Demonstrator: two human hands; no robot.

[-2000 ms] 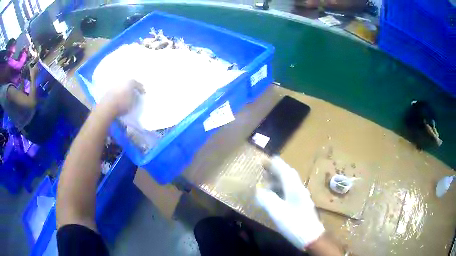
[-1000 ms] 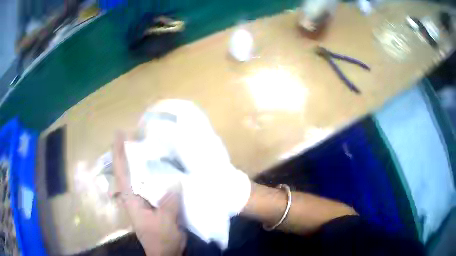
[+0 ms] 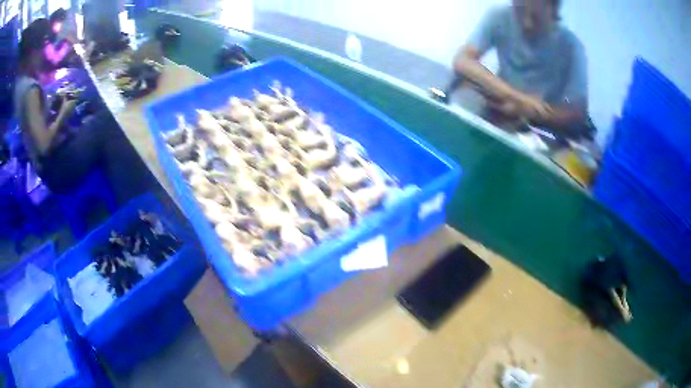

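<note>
A deep blue crate (image 3: 356,265) with white paper labels stands on the tan bench in front of me. Loose cream parts (image 3: 265,178) lie in rows inside it, blurred. A flat black rectangle (image 3: 445,285), perhaps a phone, lies on the bench to the right of the crate. A small white cup (image 3: 517,377) is cut off by the bottom edge. Neither of my hands is in the picture.
A black cloth bundle with cream limbs (image 3: 605,292) lies on the green surface (image 3: 515,204) at right. A blue floor crate (image 3: 125,333) holds dark figures. More blue crates stand low left and far right. A person sits across the bench; others sit at far left.
The white sheet that covered the crate's contents is off and the cream rows show. Both hands have left the picture. The view has swung back left to the crate.
</note>
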